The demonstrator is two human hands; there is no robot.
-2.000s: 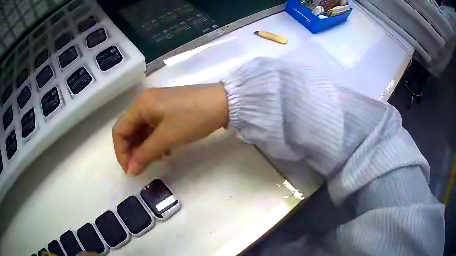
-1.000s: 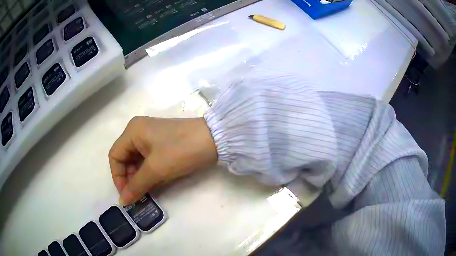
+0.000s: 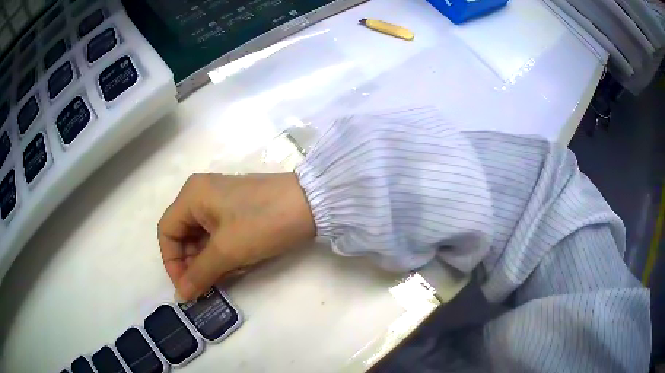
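My right hand (image 3: 226, 233) reaches in from the right, thumb and index finger pinched at the upper left corner of the end watch-like unit (image 3: 211, 317). This unit lies flat, with a dark face with pale text and a pale rim. A tiny pale tip, seemingly the edge of its face film, shows at my fingertips; the fingers hide that corner. Beside it a slanting row of several similar units (image 3: 172, 334) with plain dark faces runs to the lower left. My left hand is not in view.
A thick white foam tray (image 3: 138, 116) with rows of text-faced units is at the left. A dark green mat (image 3: 219, 33) lies behind. A small yellow knife-like piece (image 3: 389, 29) and a blue bin (image 3: 470, 9) are at the back. Stacked pale sheets or trays (image 3: 605, 36) stand upper right.
Two seconds ago the end unit's face was glossy without text and my right hand was above it; now text shows and my fingers touch its corner. Fingertips at the bottom left edge have left view.
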